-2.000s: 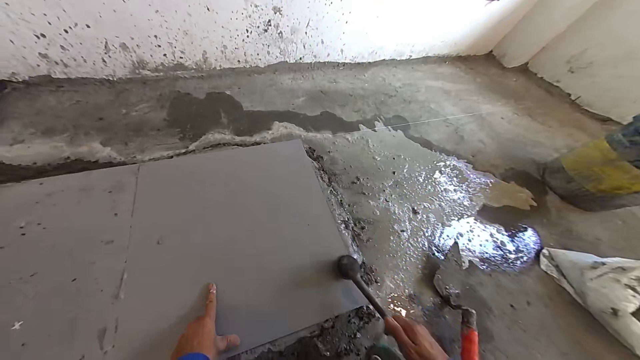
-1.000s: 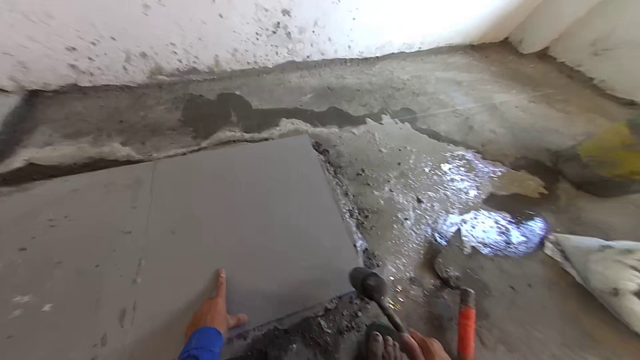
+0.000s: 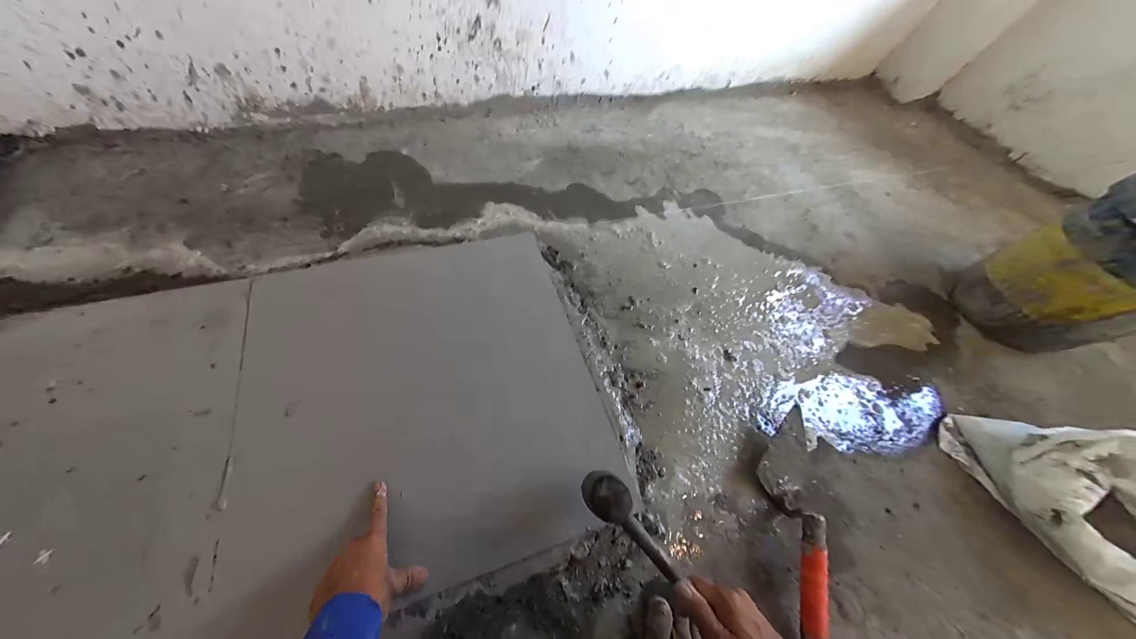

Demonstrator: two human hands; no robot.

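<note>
A large grey floor tile [image 3: 426, 382] lies on wet mortar, its left edge against another grey tile [image 3: 115, 417]. My left hand [image 3: 364, 559], below a blue cuff, rests on the tile near its front edge, index finger extended and thumb apart, holding nothing. My right hand [image 3: 723, 608] grips the handle of a mallet [image 3: 608, 497] with a dark rounded head, which is over the tile's front right corner; whether it touches is unclear. To the right of my right hand, a trowel [image 3: 790, 470] with an orange handle lies on the wet floor.
Wet cement slurry [image 3: 701, 355] spreads right of the tile, with dark mortar [image 3: 532, 603] along the front edge. A white sack [image 3: 1047, 497] lies at right, below a dirty yellow and grey container [image 3: 1047, 275]. A spattered white wall [image 3: 355, 53] runs behind. Toes show beside my right hand.
The mallet head has shifted from beyond the tile's right front corner to over that corner, and my right hand has moved with it. My left hand stays on the tile.
</note>
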